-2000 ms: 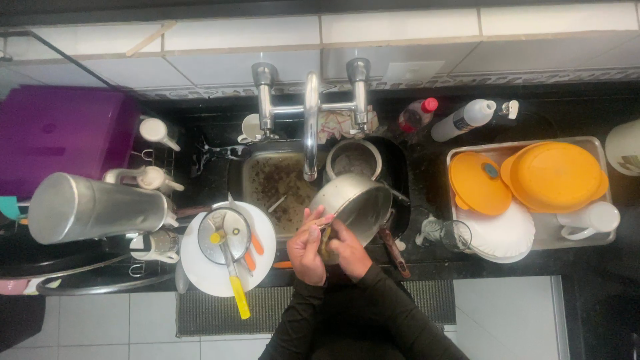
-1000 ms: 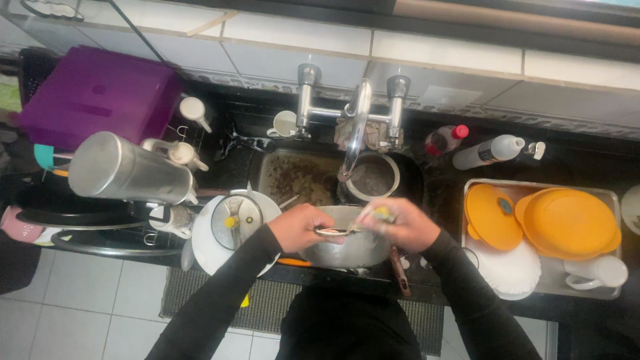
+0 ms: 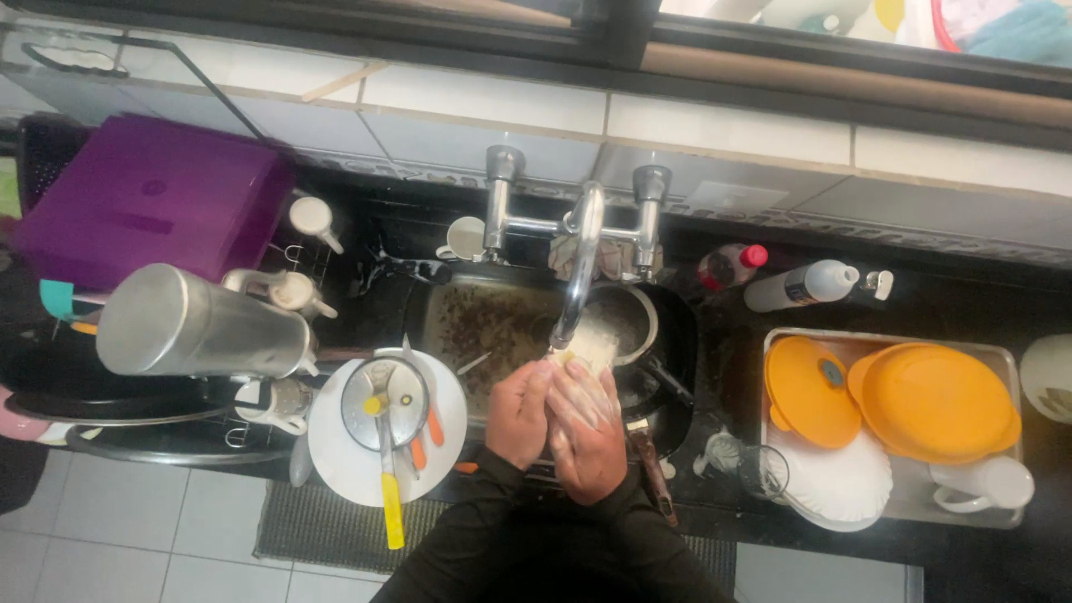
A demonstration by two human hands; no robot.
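Observation:
My left hand [image 3: 517,416] and my right hand [image 3: 589,431] are pressed together just below the spout of the chrome faucet [image 3: 589,251]. Between their fingertips shows a small pale yellow thing [image 3: 569,358], seemingly a sponge, mostly hidden by the fingers. Whitish foam or water coats the right fingers. Under and beyond the hands lies the sink, with a brown-spotted, wet tray or pan [image 3: 477,322] on its left and a round metal pot [image 3: 649,322] on its right. A brown-handled pan [image 3: 651,469] reaches toward the front edge, right of my right hand.
Left of the sink stand a white plate [image 3: 335,456] with a glass lid [image 3: 352,394] and cutlery, a metal pitcher [image 3: 201,327] and a purple container [image 3: 151,201]. To the right are a red-capped bottle [image 3: 729,266], a white bottle [image 3: 796,286] and a metal tray [image 3: 913,505] with orange containers.
Two seconds ago my hands held a metal pot, and one second ago they were above it, apart. They have come together under the faucet, and the pot is out of them.

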